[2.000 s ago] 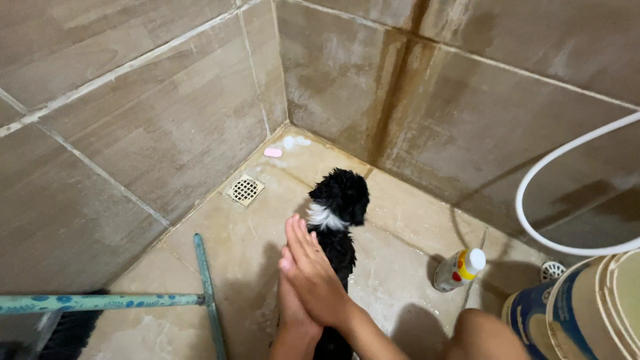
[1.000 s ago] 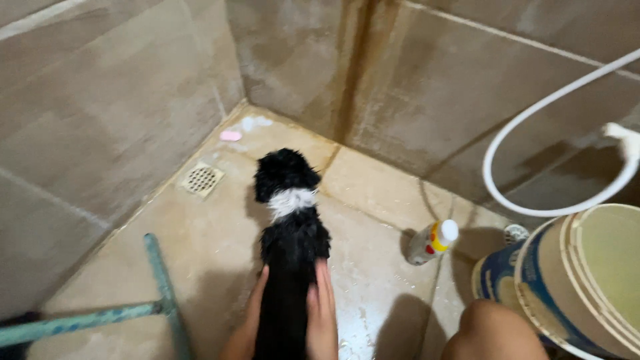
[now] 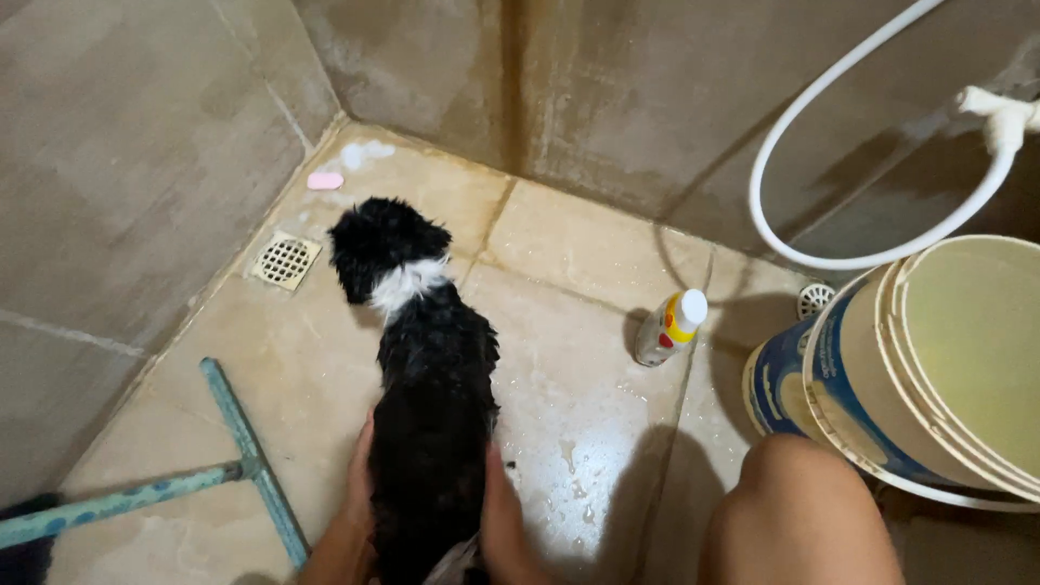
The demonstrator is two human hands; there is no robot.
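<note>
A wet black puppy with a white neck band (image 3: 439, 390) stands on the tiled floor, its head turned toward the left. Against its left flank rests my left hand (image 3: 356, 479), and my right hand (image 3: 502, 504) lies along the opposite flank. Both hands touch the fur from either side near the hindquarters; their fingertips are partly hidden. To the right of the puppy a bottle with a white cap and yellow band (image 3: 668, 329) stands upright. A pink bar of soap (image 3: 325, 181) lies in the corner beside white suds (image 3: 366, 153).
A square floor drain (image 3: 286, 260) is left of the puppy's head. The green squeegee (image 3: 256, 463) lies at lower left. On the right are a large bucket of water (image 3: 853, 366), a round drain (image 3: 815, 301) and a looped white hose (image 3: 760, 187). My bare knee (image 3: 800, 512) is beside the bucket.
My hands were together over the puppy's back; they have parted and now lie along its two sides. The puppy's head has turned from right to left. The view has shifted.
</note>
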